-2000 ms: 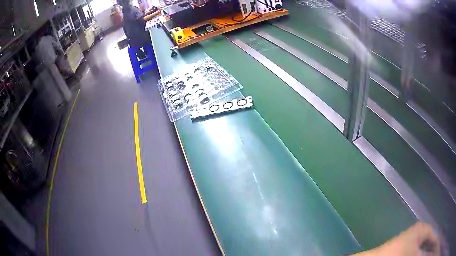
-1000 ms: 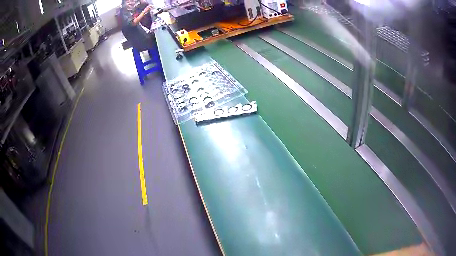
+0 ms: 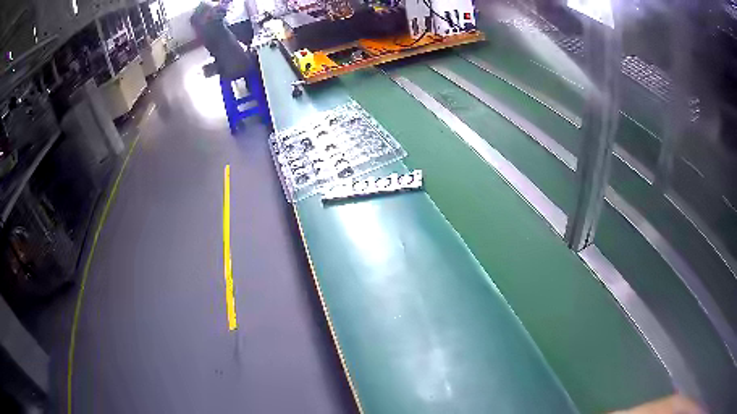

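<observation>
A sliver of skin, which looks like part of my left hand or wrist, shows at the bottom right edge. It is cut off and its fingers cannot be made out. My right hand is out of the picture. A clear, shiny blister tray with rows of round pockets lies on the bench, above centre. A short pale holed strip lies beside its near edge. Neither hand is near them.
Smooth blue-green bench edge runs toward me. Green conveyor lanes with silver divider rails are at right. A metal upright rises there. An orange-edged shelf holds equipment. A person and blue stool are beyond.
The hand seen at the lower right two seconds ago has dropped mostly out of the picture. The view has shifted slightly, so the tray and strip appear further right. The far person's posture has changed.
</observation>
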